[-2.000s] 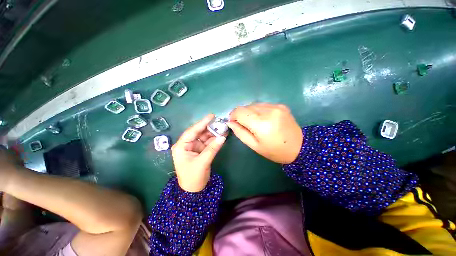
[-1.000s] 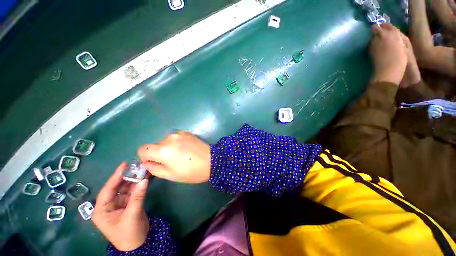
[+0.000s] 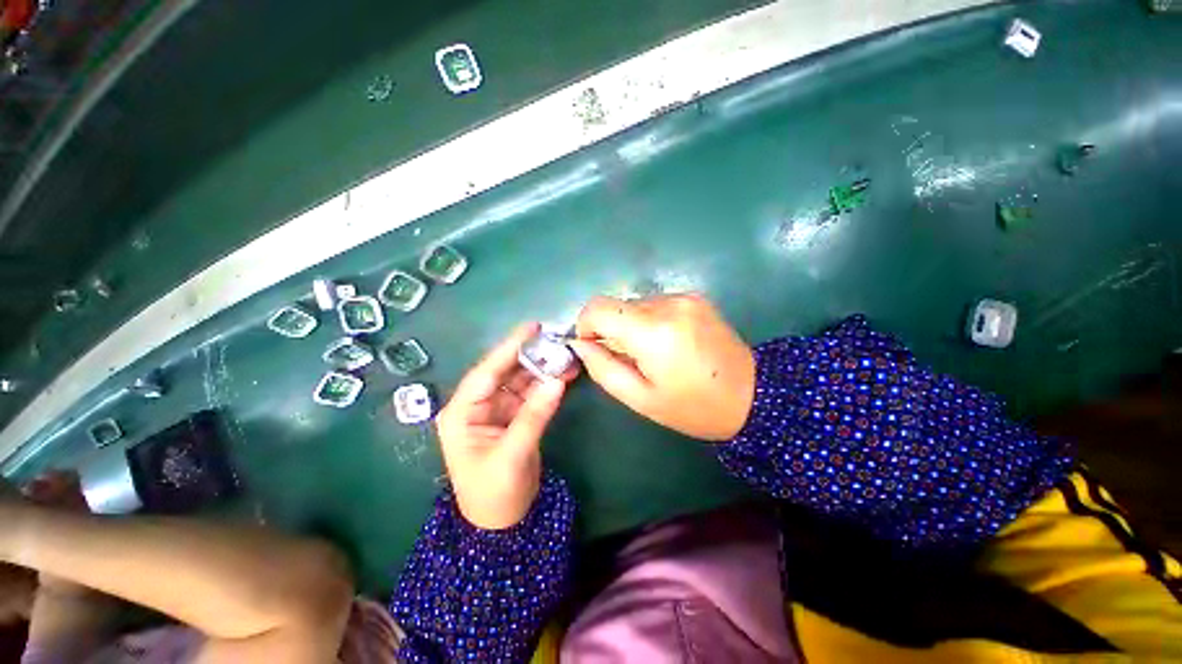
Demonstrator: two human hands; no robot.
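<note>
My left hand (image 3: pixel 490 435) holds a whitish rounded-square plastic housing (image 3: pixel 546 357) between thumb and fingers, above the green worktop. My right hand (image 3: pixel 668 363) is pinched at the housing's upper right edge. A small pale piece shows at its fingertips, too small to name. Several housings with pale rims and green centres (image 3: pixel 402 291) lie in a loose group left of my left hand. A white cover (image 3: pixel 414 403) lies nearest that hand. A small upright white part (image 3: pixel 325 293) stands among the housings.
Green circuit boards (image 3: pixel 848 197) and a white cover (image 3: pixel 992 323) lie to the right. A pale rail (image 3: pixel 519 130) borders the conveyor, which carries a housing (image 3: pixel 458 68). At left, a neighbour's arm (image 3: pixel 195 558) reaches near a black pad (image 3: pixel 184 462).
The view has swung back left, so the neighbour's arm and black pad show again. Both hands remain together at the housing.
</note>
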